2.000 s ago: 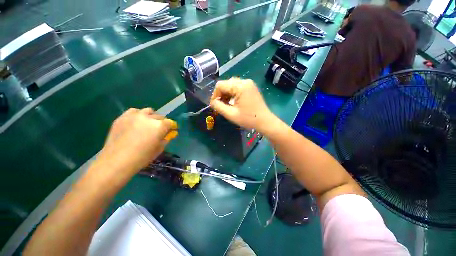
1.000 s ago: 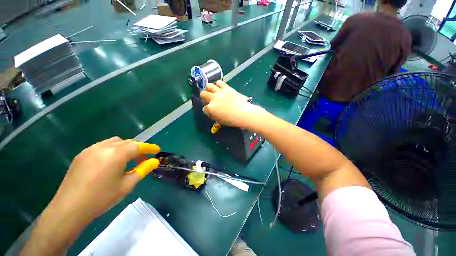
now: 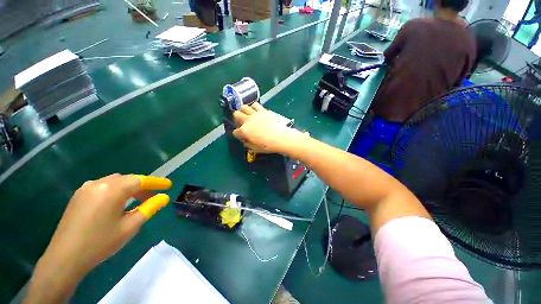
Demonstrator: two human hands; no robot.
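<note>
My left hand point(image 3: 98, 219), with yellow-orange cots on thumb and forefinger, hovers at the left with those fingers apart, holding nothing. My right hand point(image 3: 260, 129) is over the top of the black soldering station point(image 3: 288, 176), just in front of the solder wire reel point(image 3: 244, 93). Its fingertips point down and their contact is hidden. An orange-yellow connector point(image 3: 251, 156) shows under my right hand. The black iron stand point(image 3: 193, 200) lies on the bench with a yellow sponge point(image 3: 231, 215) at its end and the thin grey iron on it.
White panels point(image 3: 160, 279) are stacked at the bottom edge. A white strip point(image 3: 274, 219) lies beside the stand. A fan point(image 3: 474, 178) stands at the right, near a seated person in a brown shirt point(image 3: 428, 62). More panel stacks point(image 3: 59, 86) are across the conveyor point(image 3: 136, 127).
My left hand has moved left and down, and its fingers have parted. My right hand has moved from above the connector to the station's top by the reel. The view has shifted slightly.
</note>
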